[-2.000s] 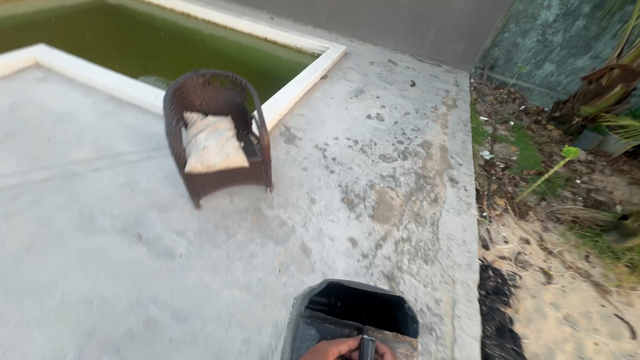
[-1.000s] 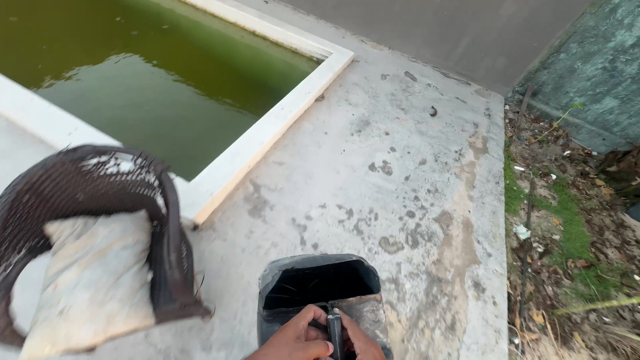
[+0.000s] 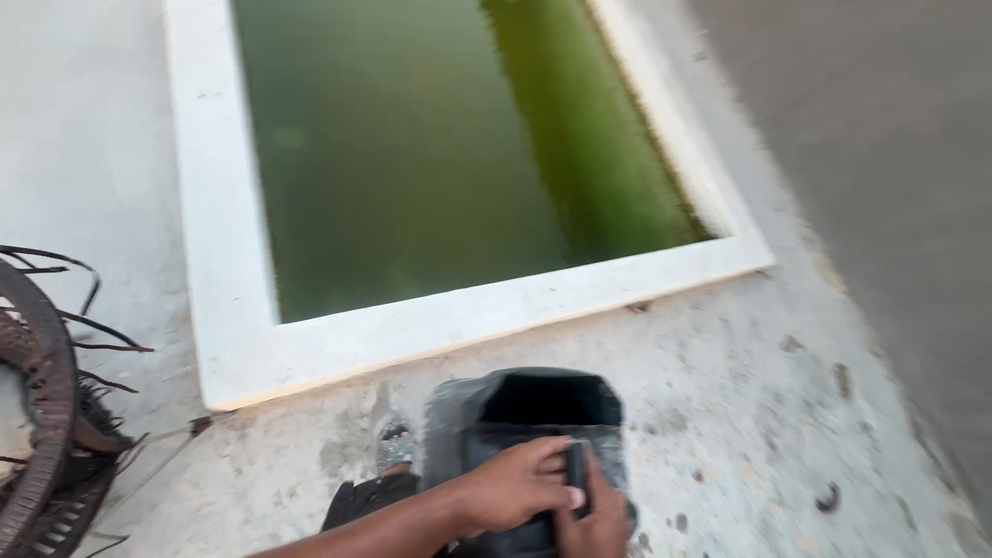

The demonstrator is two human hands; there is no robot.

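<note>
A dark container with a wide open mouth (image 3: 546, 399) is at the bottom centre, blurred along its left side. Over its near part, my left hand (image 3: 523, 484) and my right hand (image 3: 597, 511) come together on a short dark bar-like piece (image 3: 576, 473), perhaps the container's handle. The left hand's fingers close on it from the left, and the right hand's from the right. The lower part of the container is partly hidden by the hands. My foot in a sandal (image 3: 395, 448) shows just left of the container.
Ahead lies a pool of green water (image 3: 411, 178) with a raised white rim (image 3: 465, 325). A brown wicker chair (image 3: 58, 387) with broken, protruding strands stands at the left edge. A grey wall (image 3: 868, 155) rises on the right beside the stained concrete floor (image 3: 736, 434).
The view has swung left and come nearer the pool. The container and both hands have moved along with it. The planted strip on the right has gone out of view.
</note>
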